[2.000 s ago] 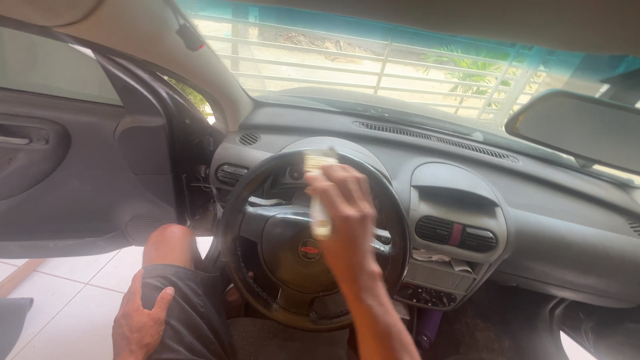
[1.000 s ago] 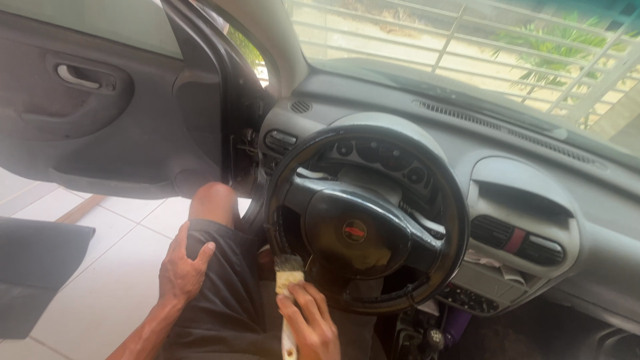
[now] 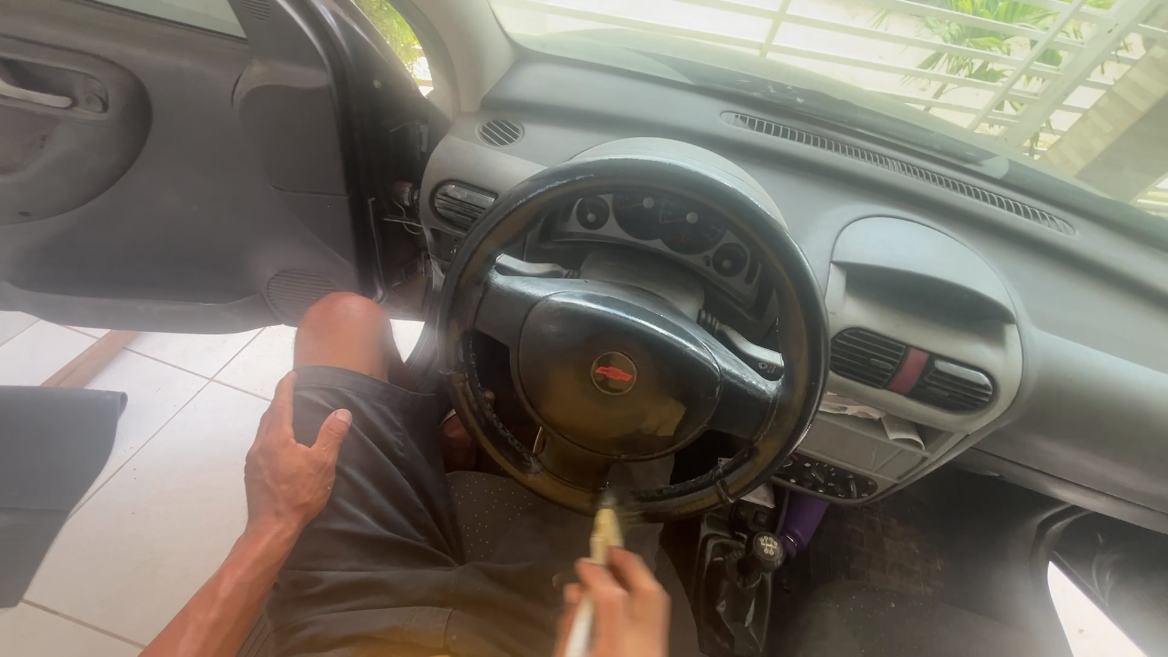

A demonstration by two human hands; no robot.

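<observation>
My right hand (image 3: 616, 607) grips a flat paintbrush (image 3: 604, 538) with a pale handle, low in the view. The brush's tip is at the bottom of the black steering wheel (image 3: 812, 365); blur hides whether the bristles touch the rim. Parts of the wheel's surface look shiny, and its lower left rim looks worn. On the hub sits a round badge (image 3: 613, 373) with a red emblem. My left hand (image 3: 290, 465) rests on my left thigh over dark shorts, near the knee, with the thumb apart and nothing held.
An open car door (image 3: 201, 182) stands at the left above a tiled floor (image 3: 173, 456). Beyond the wheel are the instrument cluster (image 3: 675, 224) and grey dashboard (image 3: 1077, 301). The gear lever (image 3: 766, 549) and a purple object (image 3: 803, 520) are right of the wheel.
My right hand with the brush was at the wheel's upper part, then at its lower left, and is now at the bottom of the rim. My left hand stays on my thigh. The view has shifted.
</observation>
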